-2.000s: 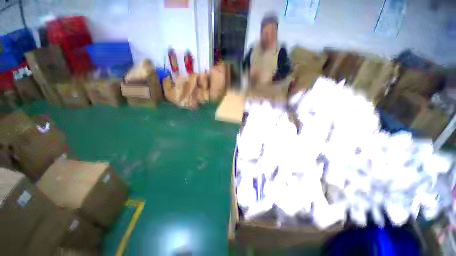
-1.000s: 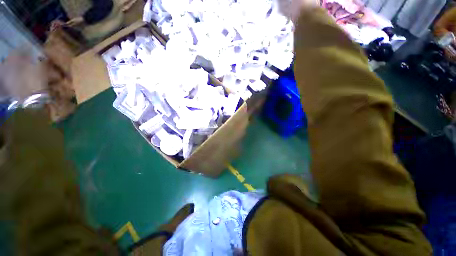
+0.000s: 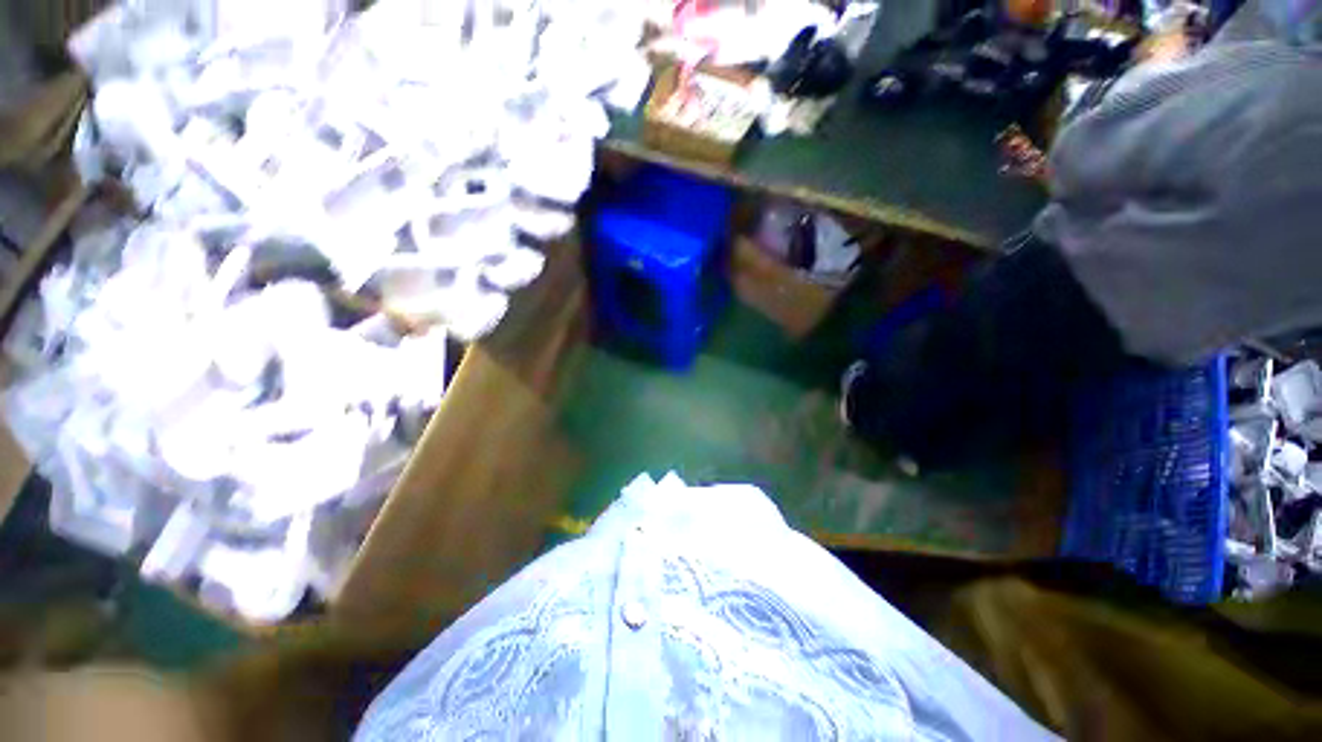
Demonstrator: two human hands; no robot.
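Note:
White moulded parts (image 3: 290, 312) lie heaped high in a brown carton (image 3: 464, 457) at the left. The wearer's light blue lace-trimmed top (image 3: 638, 623) is at the bottom centre. A brown garment (image 3: 1145, 660) shows blurred at the lower right, and more brown cloth at the lower left. A pale blurred patch at the bottom left corner may be my left hand; its fingers cannot be made out. My right hand is out of the picture.
A person in a grey top (image 3: 1203, 196) sits at the right by a dark green workbench (image 3: 899, 174). A small parts box (image 3: 696, 123) stands on it. A blue stool (image 3: 653, 276) is below. A blue basket (image 3: 1153, 478) is beside more parts at the right edge.
The view has swung right and down towards the bench. The raised brown-sleeved arms have left the centre; brown cloth now shows low at both sides, and more of the blue top is uncovered.

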